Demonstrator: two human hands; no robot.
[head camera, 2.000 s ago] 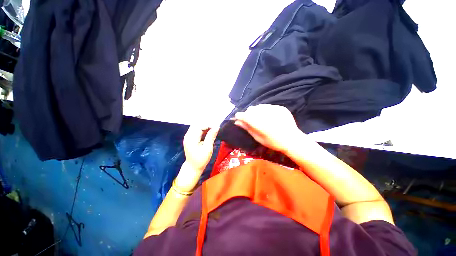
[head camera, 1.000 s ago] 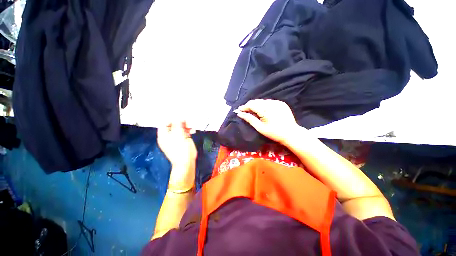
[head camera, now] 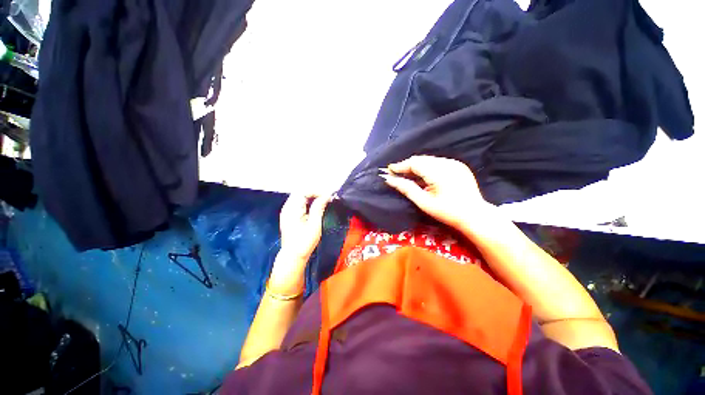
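A navy garment (head camera: pixel 572 69) lies bunched on the white table, its near end drawn over the table's front edge towards me. A thin dark loop (head camera: pixel 416 55) shows at its upper left edge. My right hand (head camera: pixel 437 185) grips the cloth near that end with thumb and fingers. My left hand (head camera: pixel 303 224) is at the garment's left tip, fingers bent and pinching at its edge. Whether a small tool is in my fingers cannot be told.
A long dark garment pile (head camera: pixel 108 131) hangs over the white table's (head camera: pixel 286 100) left part, with a small white tag (head camera: pixel 199 108) at its side. Dropped hangers (head camera: pixel 189 266) lie on the blue floor (head camera: pixel 185 332). My red apron (head camera: pixel 433 293) is close below my hands.
My left hand was away to the left of the cloth a second ago and has come back to its tip. My right hand keeps its hold. The whole view has shifted slightly.
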